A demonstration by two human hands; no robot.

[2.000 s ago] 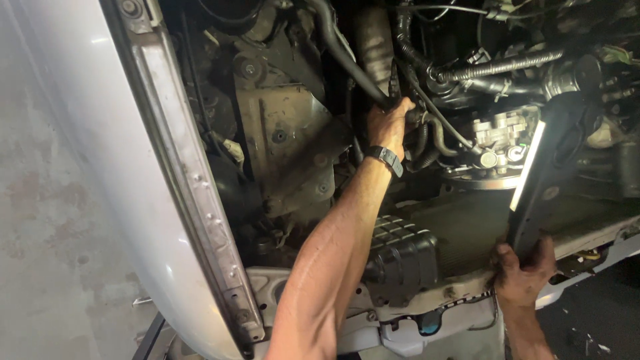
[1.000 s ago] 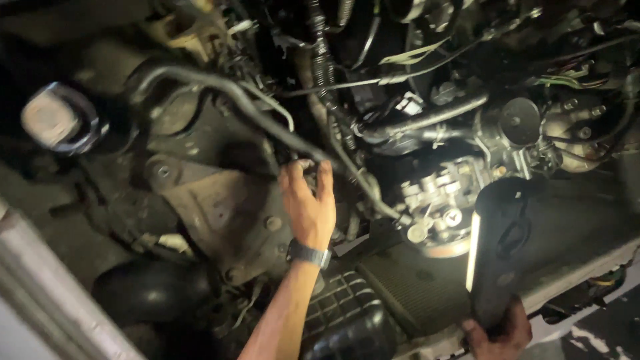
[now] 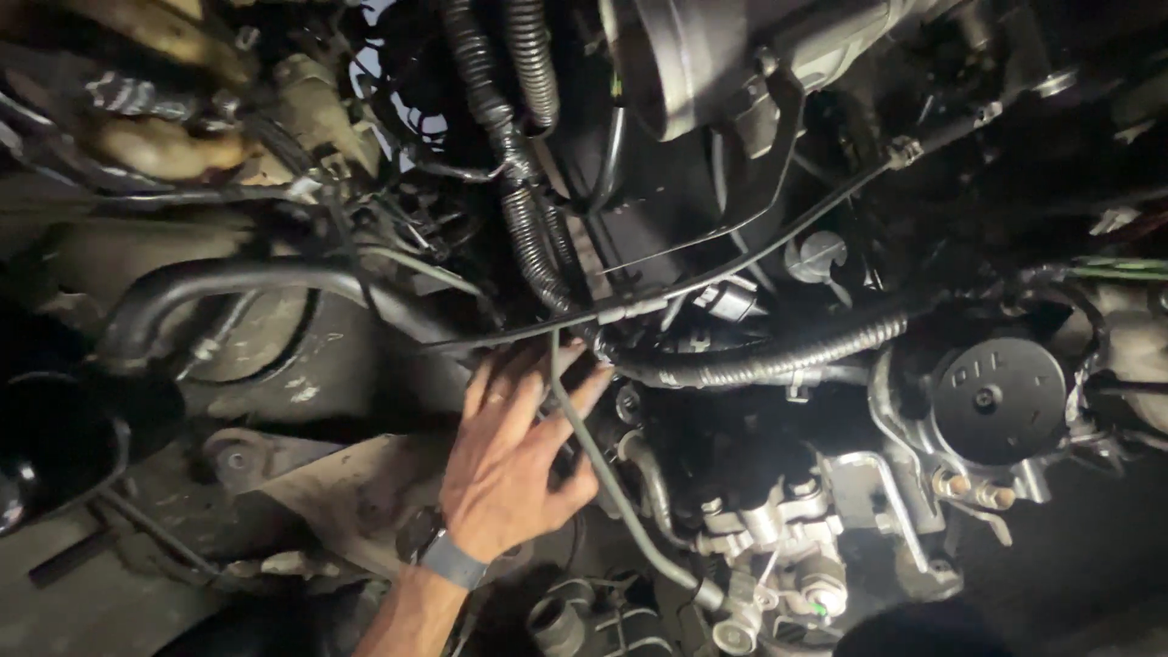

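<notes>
My left hand (image 3: 511, 456), with a grey-banded watch (image 3: 453, 561) on its wrist, reaches into the engine bay. Its fingertips are at the black corrugated wiring conduit (image 3: 534, 242) and a thin cable (image 3: 748, 255). A thin grey hose (image 3: 607, 474) runs past the thumb and index finger, down to a light metal housing (image 3: 776, 529). Whether the fingers grip anything is hidden among the hoses. To the hand's left a thick black rubber hose (image 3: 274, 274) curves away. My right hand is out of the frame; a dark shape at the bottom edge cannot be made out.
A round black oil cap (image 3: 999, 401) sits at the right. A ribbed conduit (image 3: 785, 360) crosses toward it. Lower left is a metal bracket (image 3: 338, 493) with bolts. A large metallic duct (image 3: 675, 55) is at the top, and a ribbed black plastic part (image 3: 602, 620) lies at the bottom.
The view has moved much closer to the engine. My right hand, which held a lit work lamp earlier, has left the view. My left hand remains among the hoses, its fingers more spread.
</notes>
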